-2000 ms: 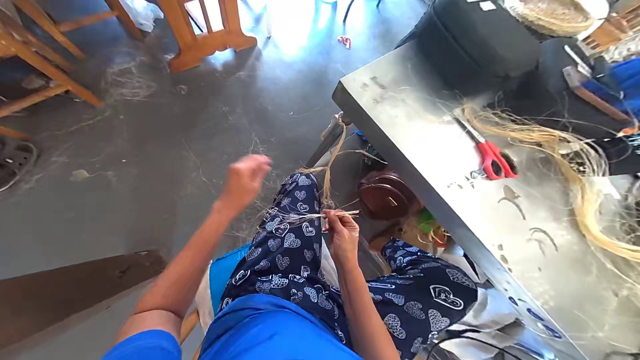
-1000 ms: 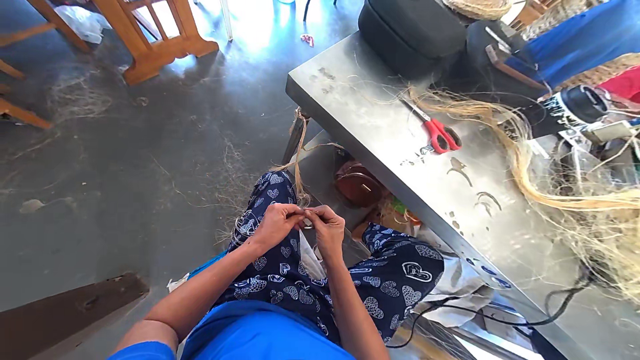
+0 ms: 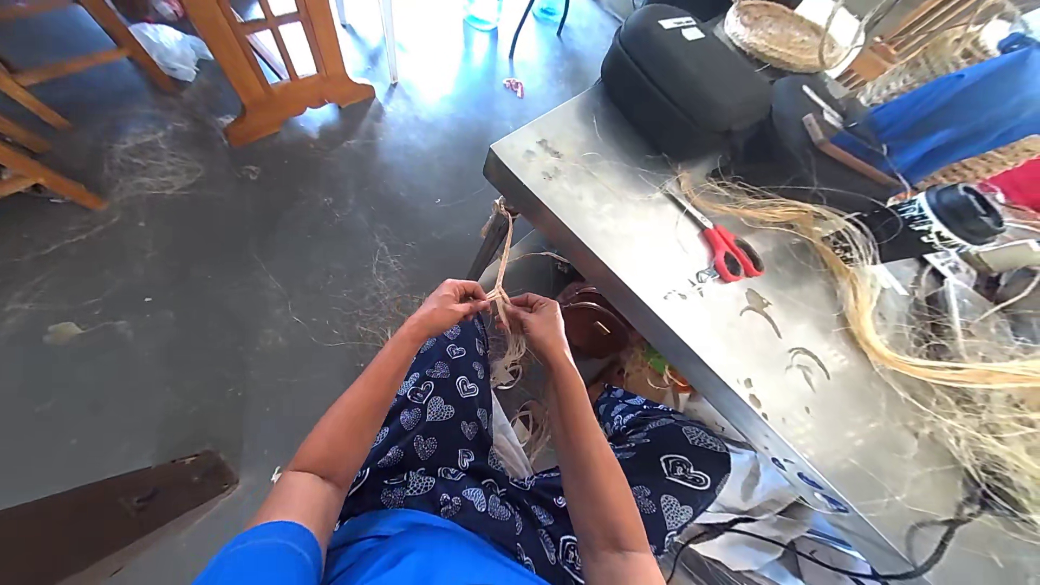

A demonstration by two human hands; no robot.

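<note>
A pale plant-fibre braid (image 3: 504, 252) runs down from a tie at the metal table's corner leg to both hands. My left hand (image 3: 451, 307) pinches fibre strands at the left side of the braid's lower end. Close by on the right, my right hand (image 3: 536, 321) grips other strands of it between thumb and fingers. Loose fibre ends (image 3: 510, 357) hang below the hands, between the knees. On the table lie red-handled scissors (image 3: 727, 248), and beside them stretches a long hank of blond fibre (image 3: 861, 317).
The metal table (image 3: 601, 203) bears a black case (image 3: 686, 69), a woven basket (image 3: 780, 34), a black-lidded container (image 3: 963, 215) and tangled fibres. Under its edge sits a brown bag (image 3: 593, 325). Wooden furniture (image 3: 284, 89) stands at the upper left. A black cable (image 3: 756, 532) trails at the lower right.
Two seconds ago my left hand was raised away from the fibres; it then came to them beside my right hand. Since one second ago, the hands have parted slightly, with the braid's end between them.
</note>
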